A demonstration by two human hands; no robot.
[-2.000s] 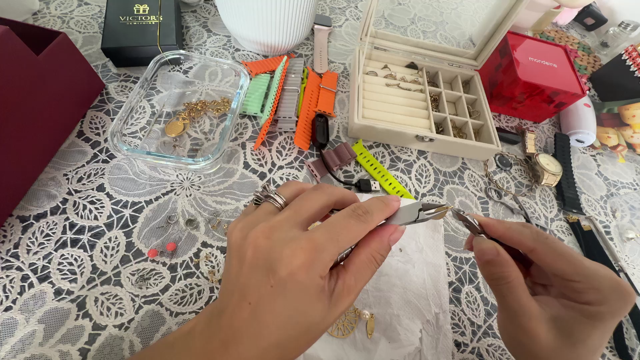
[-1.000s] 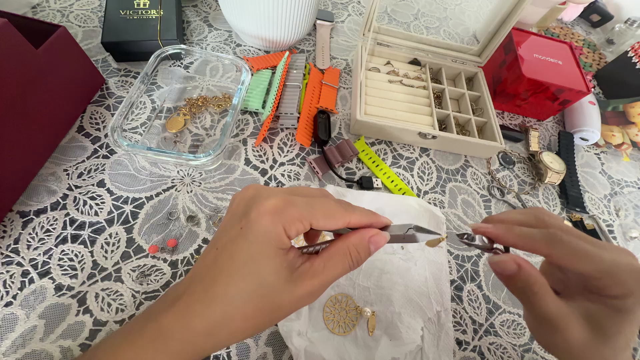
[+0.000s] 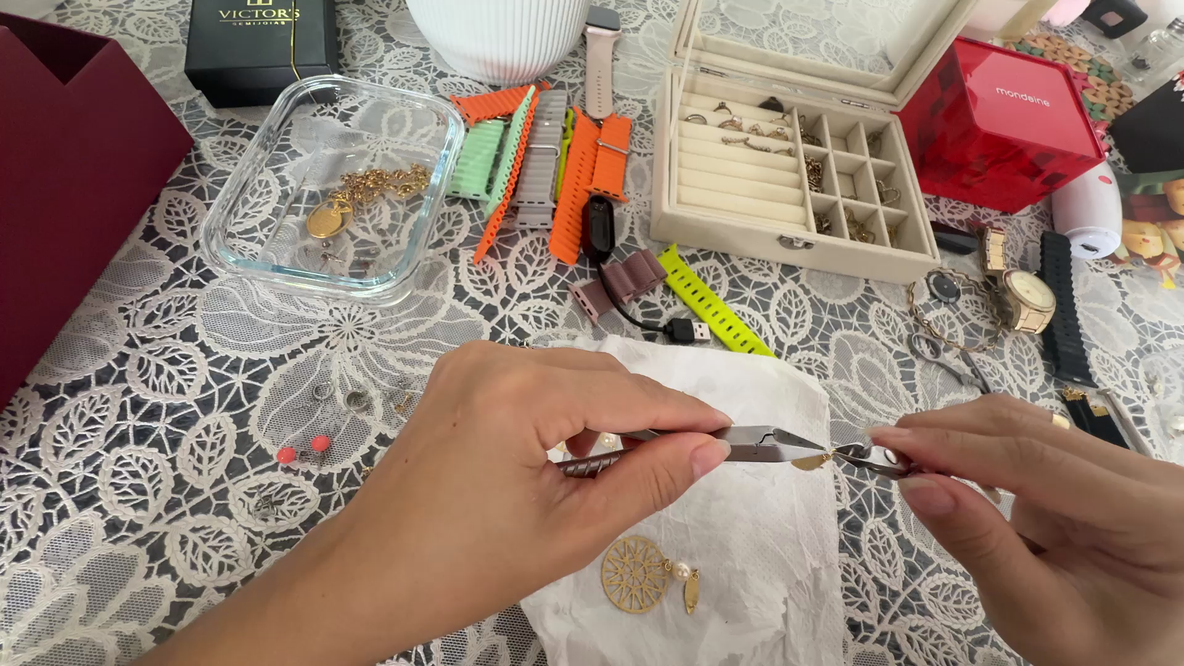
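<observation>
My left hand (image 3: 546, 462) grips a pair of metal pliers (image 3: 768, 444), its jaws pointing right. My right hand (image 3: 1027, 518) holds a second small metal tool (image 3: 874, 462), probably pliers, mostly covered by the fingers. The tips of both tools meet at a tiny gold ring, from which a small gold leaf-shaped piece (image 3: 811, 462) hangs. Beneath the hands lies a white paper napkin (image 3: 740, 555). On it rests a round gold openwork pendant (image 3: 635, 574), beside a pearl bead (image 3: 682, 570) and a small gold charm (image 3: 692, 592).
A glass dish (image 3: 217, 231) holding a gold chain stands upper left, near red beads (image 3: 320, 443). Behind the hands are watch straps (image 3: 578, 176), a USB cable (image 3: 684, 330) and a beige jewelry box (image 3: 786, 242). Watches (image 3: 1027, 301) and a red box (image 3: 999, 120) are at right.
The two tool tips, apart one second ago, now meet at the small gold piece. Two seconds ago my hands covered more of the napkin and sat higher above it in view.
</observation>
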